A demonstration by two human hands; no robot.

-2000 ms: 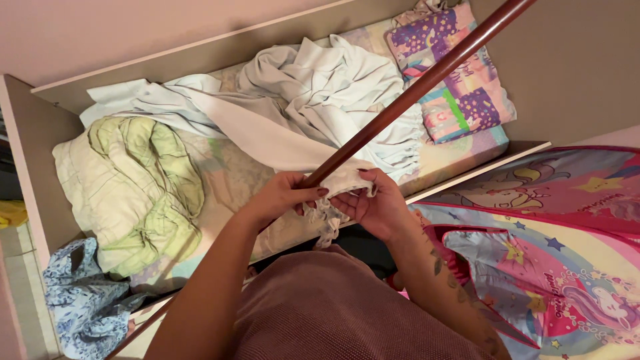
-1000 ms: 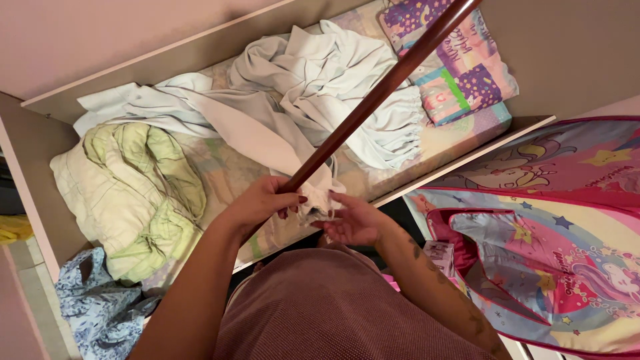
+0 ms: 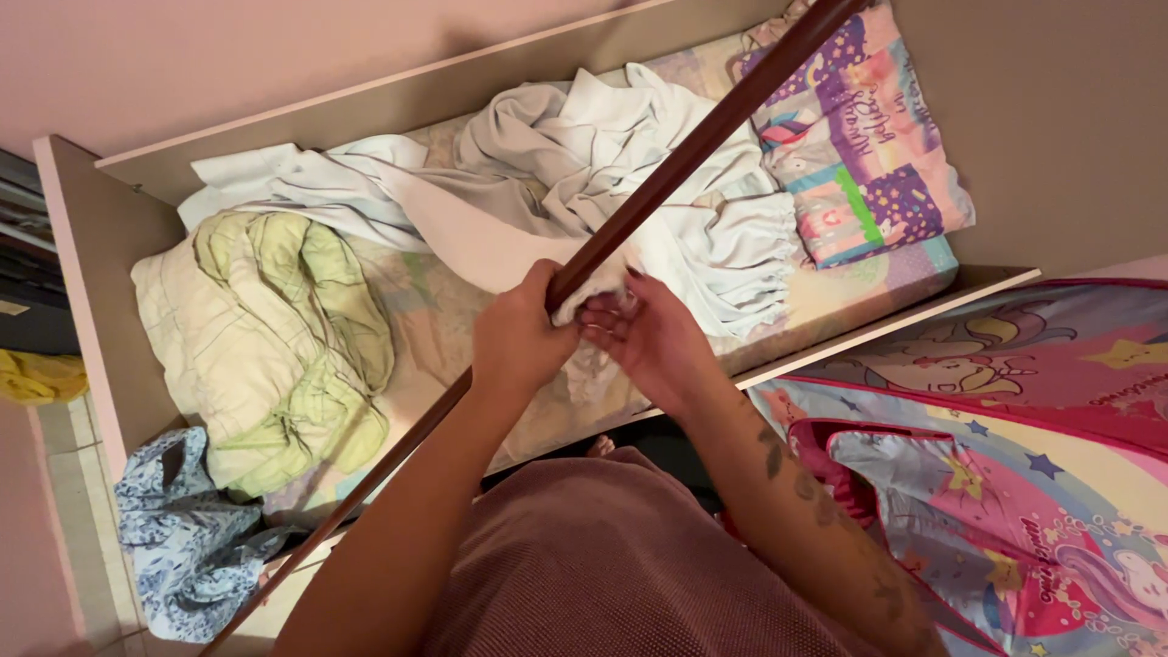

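A long dark red-brown rod (image 3: 703,146) crosses the view diagonally above a child's bed. My left hand (image 3: 520,333) is closed around the rod near its middle. White fabric (image 3: 474,246), perhaps a curtain, stretches from the bed up to the rod, and its edge is bunched at my fingers. Beside the rod, my right hand (image 3: 643,338) has its fingers curled at that white edge; whether it grips the fabric cannot be told. More of the white fabric lies crumpled on the patterned mattress (image 3: 429,338), with a gathered edge on its right side.
A pale green quilt (image 3: 274,347) lies bunched at the bed's left end, a blue floral cloth (image 3: 182,538) hanging by the corner. A unicorn-print pack (image 3: 858,155) rests at the right end. Beyond the bed's side board (image 3: 885,328) stands a colorful unicorn play tent (image 3: 1004,474).
My right hand has come up closer to the rod and my left hand, at the white fabric's edge. My left hand stays on the rod.
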